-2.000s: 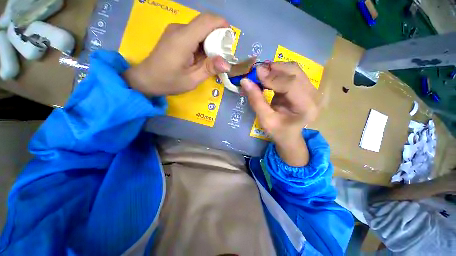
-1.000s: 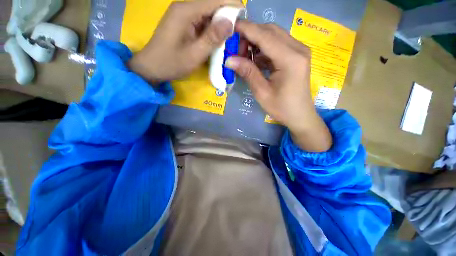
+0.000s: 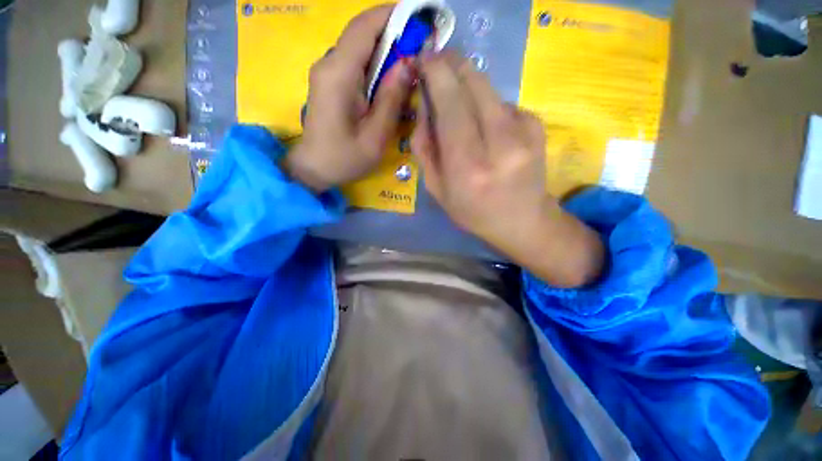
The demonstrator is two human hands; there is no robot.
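A white housing shell (image 3: 385, 45) is held near the top edge of the view, its open side facing up. A blue battery (image 3: 414, 36) lies inside the shell's cavity. My left hand (image 3: 347, 103) grips the shell from the left, with the thumb at the battery's lower end. My right hand (image 3: 482, 149) has its fingertips at the shell's lower right side, against the battery area. The right fingertips are partly hidden, and I cannot tell whether they hold a wire or small part.
The grey and yellow printed carton mat (image 3: 590, 99) lies under my hands on brown cardboard (image 3: 712, 171). Several loose white shells (image 3: 138, 115) lie at the upper left. A white card (image 3: 810, 171) is cut off at the right edge. A grey sleeve (image 3: 766, 324) shows at the lower right.
The battery has gone from outside the shell to inside its cavity. The shell is turned open side up and held higher in view. The view has shifted, so the loose shells appear further right.
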